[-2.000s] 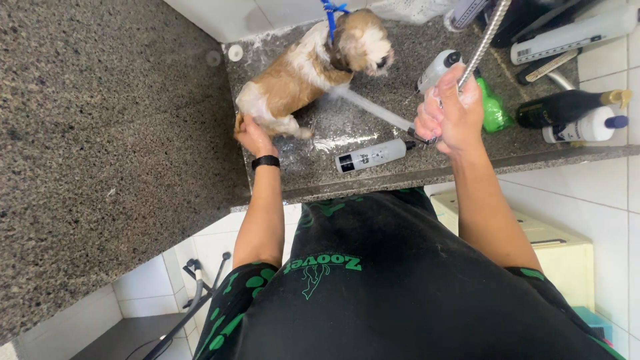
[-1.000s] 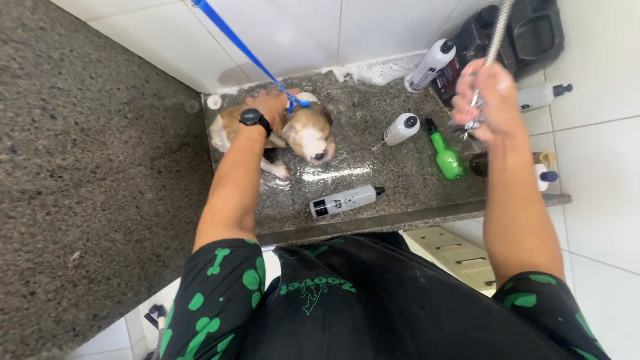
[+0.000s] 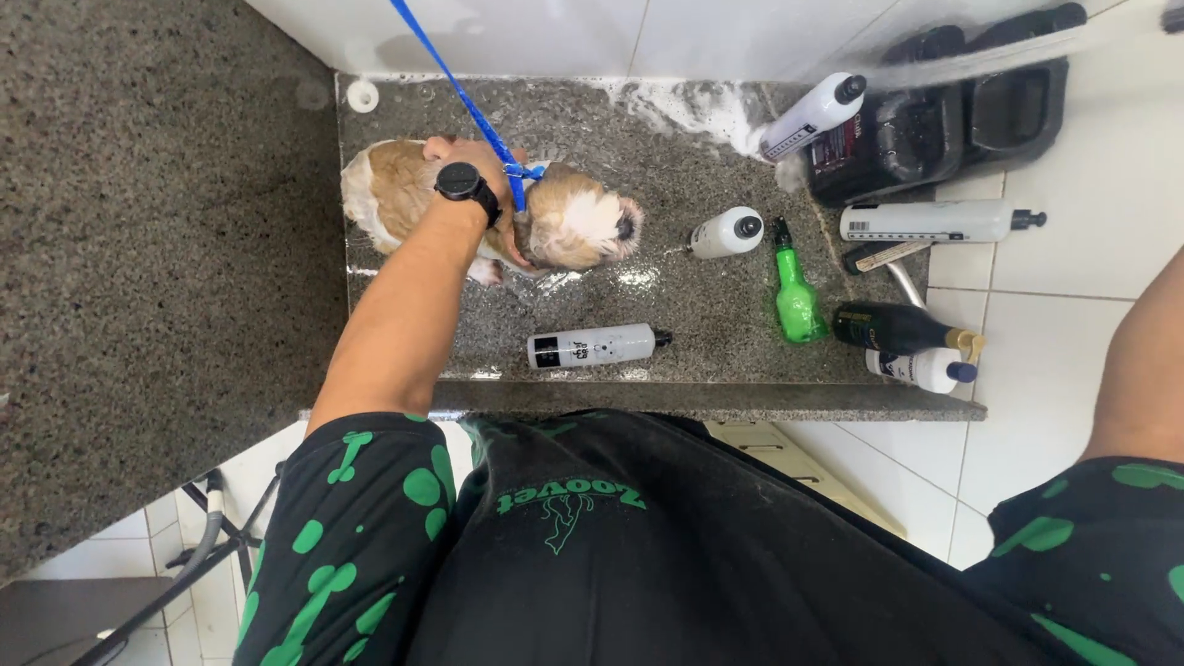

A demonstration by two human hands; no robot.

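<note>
A wet brown-and-white dog (image 3: 573,217) is in the granite wash basin (image 3: 703,324), its head toward the right. A blue leash (image 3: 467,102) runs from its neck up past the top edge. My left hand (image 3: 481,166), with a black watch at the wrist, lies across the dog's back and side, fingers partly hidden. My right hand is beyond the right edge; only the forearm shows. A jet of water (image 3: 980,63) crosses the upper right, its source out of view. A white bottle (image 3: 592,346) lies near the front ledge.
Right of the dog are an upright white bottle (image 3: 727,232), a green bottle (image 3: 798,310) and a tilted white bottle (image 3: 814,117) beside black jugs (image 3: 1013,102). Further right lie another white bottle (image 3: 925,222) and a dark pump bottle (image 3: 893,327). Foam (image 3: 708,111) lines the back wall.
My left hand has gone from the dog's rear to its back. My right hand, which held a metal shower hose in the earlier frames, has moved out of view to the right.
</note>
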